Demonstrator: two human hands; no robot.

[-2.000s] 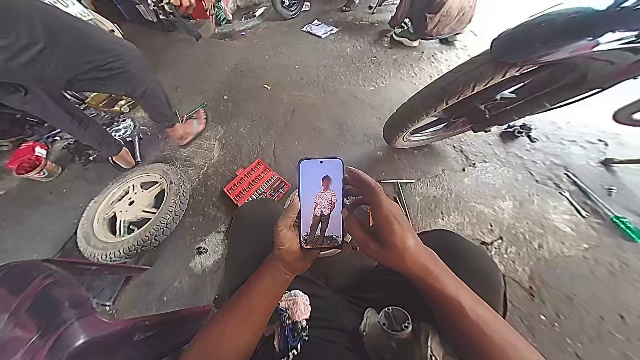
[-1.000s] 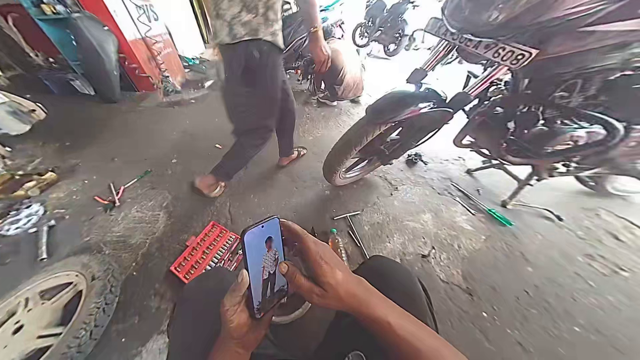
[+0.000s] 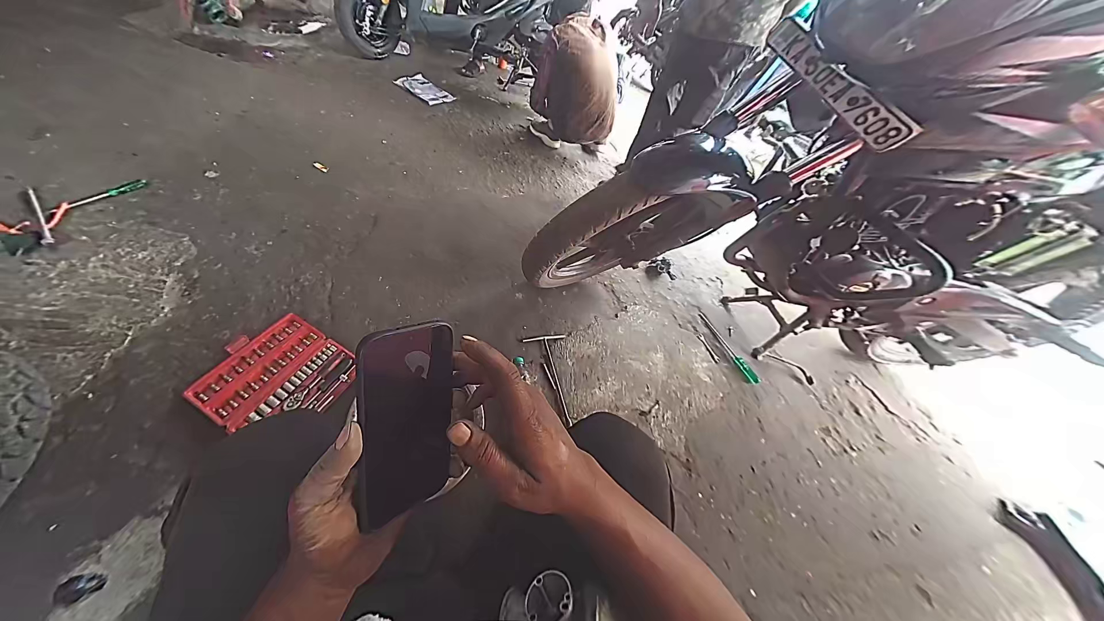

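My left hand (image 3: pixel 332 509) holds a smartphone (image 3: pixel 404 423) upright from its left side and below, thumb along the edge. The phone's screen is dark with a faint reflection near the top. At the phone's right edge is my right hand (image 3: pixel 517 431), its thumb tip touching or very near that edge and its fingers behind; whether it bears any of the phone's weight I cannot tell. Left of the phone, an open red socket set case (image 3: pixel 231 343) lies on the floor by my knee. Part of a round metal object shows behind the phone. A metal engine part (image 3: pixel 549 595) sits low between my legs.
A motorcycle (image 3: pixel 828 250) stands at the right, its front wheel (image 3: pixel 595 233) ahead of me. A T-handle wrench (image 3: pixel 545 339) and a green-handled screwdriver (image 3: pixel 733 352) lie on the floor. Further off, a person (image 3: pixel 582 78) crouches and another stands behind the motorcycle. A tyre (image 3: pixel 21 423) is at far left.
The phone's screen has gone from a picture of a standing person to dark. The walking person has moved right, behind the motorcycle. The view has shifted.
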